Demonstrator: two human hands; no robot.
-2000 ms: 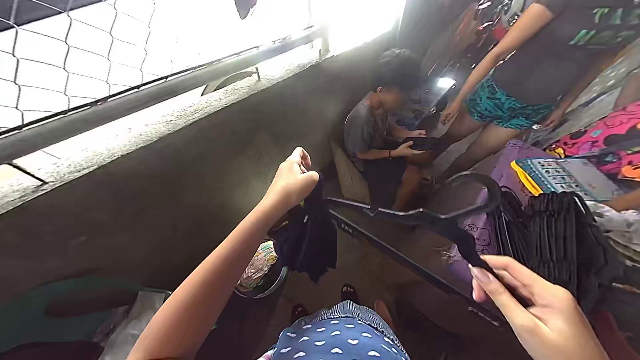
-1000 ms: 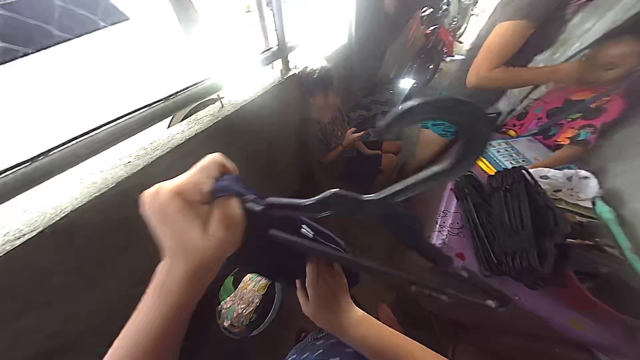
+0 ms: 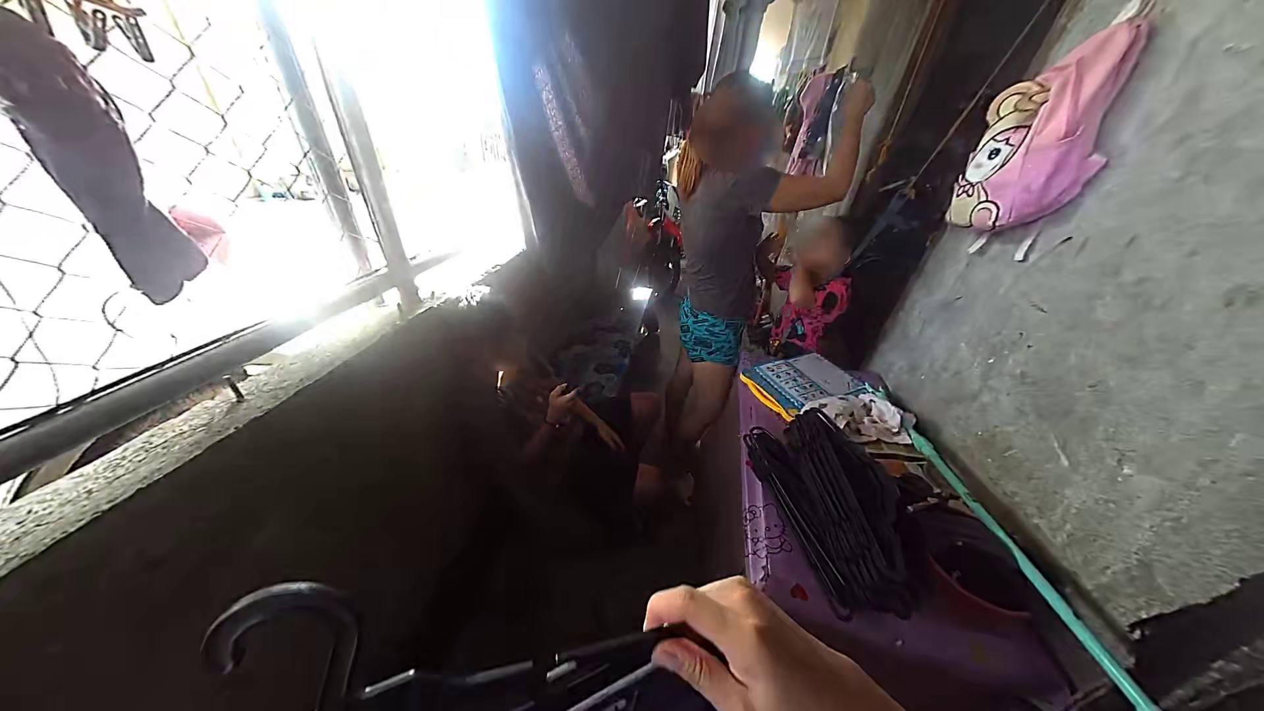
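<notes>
A black plastic clothes hanger [image 3: 341, 632] lies across the bottom of the view, its hook up and to the left. My right hand [image 3: 755, 647] pinches its right end between thumb and fingers. Dark cloth seems to be on the hanger, mostly cut off by the lower edge. My left hand is outside the frame. A bundle of black hangers [image 3: 839, 513] rests on the purple table [image 3: 765, 592], beyond and to the right of my right hand.
A seated person [image 3: 583, 425] is ahead, and another person [image 3: 716, 237] stands with an arm raised. A child is behind the table. Also there are a blue booklet [image 3: 800, 380], a green pole [image 3: 1027, 563], a pink bag [image 3: 1052, 133] on the grey wall and a mesh window at left.
The view has tilted up strongly. My left hand, on the dark cloth in both earlier frames, has left the view. The standing person's arm is now raised.
</notes>
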